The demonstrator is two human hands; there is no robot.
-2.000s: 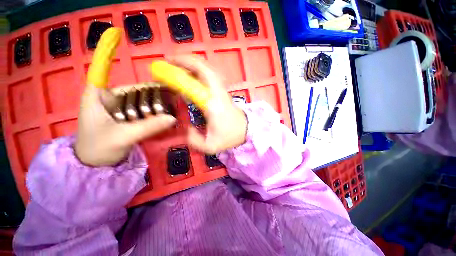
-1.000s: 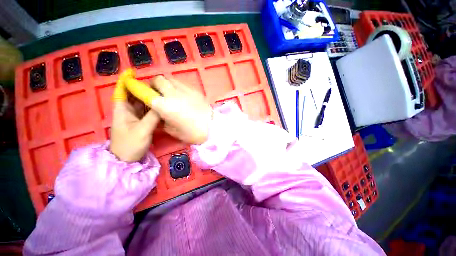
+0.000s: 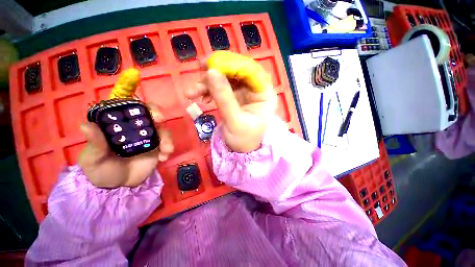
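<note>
My left hand [image 3: 117,169], with a yellow finger cot, holds a stack of smartwatch bodies. The front watch body [image 3: 128,129] has its lit icon screen facing up. My right hand [image 3: 242,112], also with a yellow finger cot, is raised over the red tray [image 3: 57,194], fingers curled. A tiny whitish piece [image 3: 194,110] shows just below its fingertips; I cannot tell if they grip it. A watch body [image 3: 204,126] lies in the pocket beside my right wrist, another [image 3: 188,177] in a lower pocket. A row of dark watch bodies [image 3: 144,50] fills the tray's top pockets.
Right of the tray, a clipboard sheet [image 3: 359,148] holds stacked watch bodies [image 3: 325,72] and pens [image 3: 349,113]. Beyond are a blue bin [image 3: 302,37], a white box [image 3: 406,94] with a tape roll and smaller red trays [image 3: 359,182]. A pink sleeve [image 3: 453,138] shows far right.
My hands have separated; my right hand has moved right, away from the stack. The stack in my left hand now shows a lit screen. The view has shifted slightly.
</note>
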